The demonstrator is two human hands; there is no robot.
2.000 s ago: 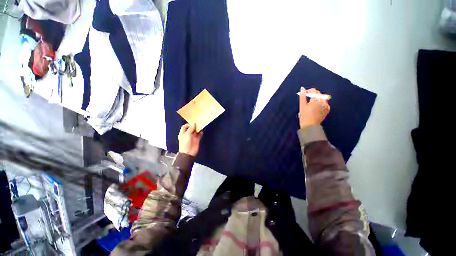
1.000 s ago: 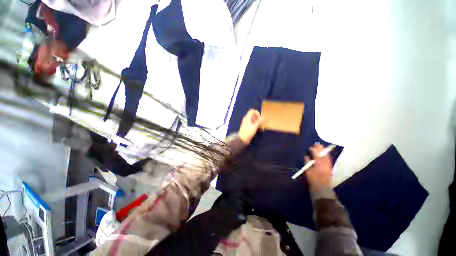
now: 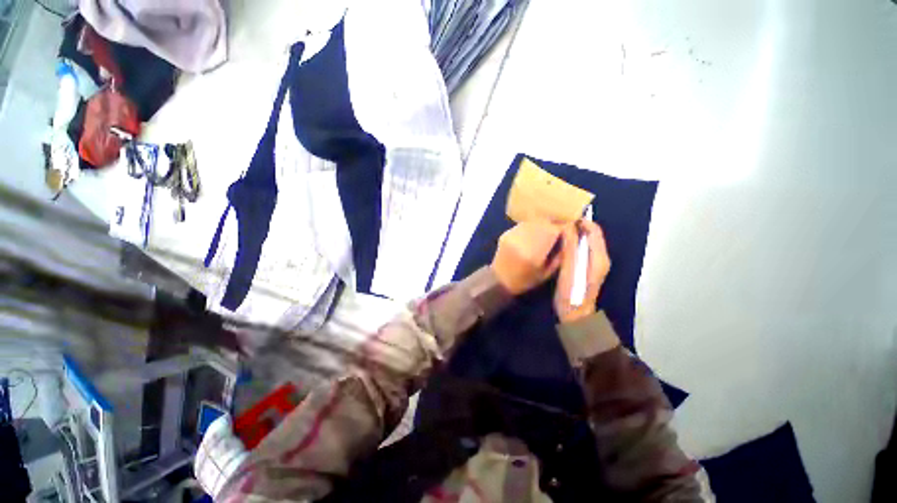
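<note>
A dark navy trouser panel [image 3: 610,285] lies on the white table in front of me, its far end squared off. My left hand [image 3: 528,257] holds the near edge of a tan card template [image 3: 547,194] over the panel's far part. My right hand [image 3: 585,265] is beside it, touching or nearly touching my left hand, and holds a white pen [image 3: 580,270] with one end near the card's right corner. Whether the pen touches the cloth cannot be told.
White striped pieces [image 3: 420,187] with navy shapes on top lie at left. A striped grey bundle [image 3: 470,34] is beyond. Small looped scissors [image 3: 184,172] and a red-orange item [image 3: 105,128] are far left. A blue-and-grey metal frame [image 3: 90,398] stands lower left.
Both hands have come together at the far part of the panel, with the card and pen. The view has shifted, and the panel now appears lower and slanted.
</note>
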